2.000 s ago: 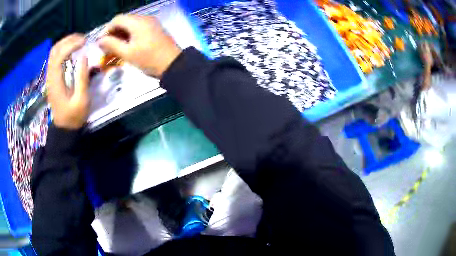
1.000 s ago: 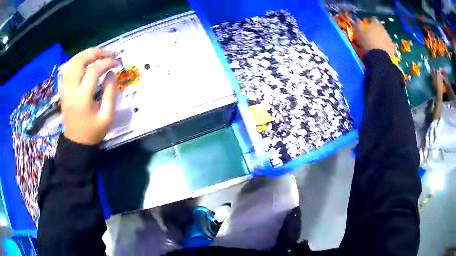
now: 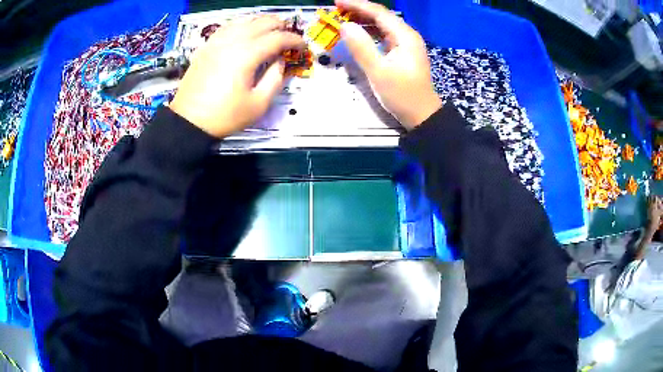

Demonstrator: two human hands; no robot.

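Note:
My right hand (image 3: pixel 392 69) holds an orange plastic part (image 3: pixel 327 29) between thumb and fingers, above the white fixture plate (image 3: pixel 320 109). My left hand (image 3: pixel 229 76) is over the left half of the plate, with its fingertips at another orange part (image 3: pixel 296 62) that sits on the plate. The fingers partly cover that part, and I cannot tell whether they grip it. Dark holes show in the plate.
The left blue bin (image 3: pixel 33 160) holds red-and-white small parts, with a blue air hose (image 3: pixel 91 73) over it. The right blue bin (image 3: pixel 563 174) holds black-and-white parts. Beyond it lies an orange parts pile (image 3: pixel 597 156). Another person's arm (image 3: pixel 647 229) shows at far right.
My right hand has come back from the orange pile to the plate with an orange part. My left hand stays at the part on the plate. The view has turned.

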